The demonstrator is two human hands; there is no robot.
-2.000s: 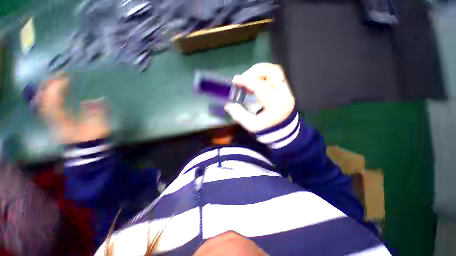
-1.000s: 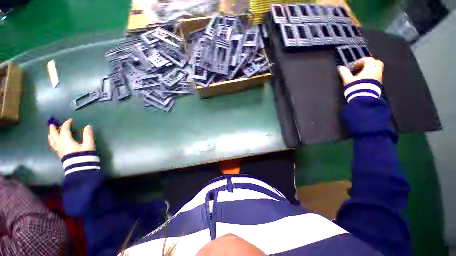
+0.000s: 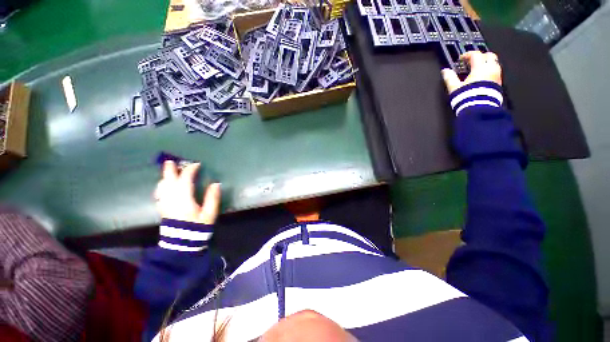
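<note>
My left hand (image 3: 185, 194) is over the green bench, with its fingertips on a small dark blue-purple display module (image 3: 175, 159); most of the module is hidden by the fingers. My right hand (image 3: 474, 72) is over the black foam mat (image 3: 428, 113), its fingers on the near end of a dark finished unit (image 3: 451, 53) in the nearest short row. Finished units (image 3: 415, 28) with filled windows lie in neat rows on the mat beyond that hand.
An open cardboard box (image 3: 308, 105) heaped with grey bezels stands at the back centre, with a loose bezel pile (image 3: 194, 73) left of it. A pale strip (image 3: 69, 93) and a smaller carton (image 3: 15, 127) are at left. A co-worker's checked sleeve (image 3: 40, 274) is at lower left.
My left hand has moved right along the bench, with the dark module at its fingertips. My right hand stays at the nearest row of units. The whole view has shifted slightly.
</note>
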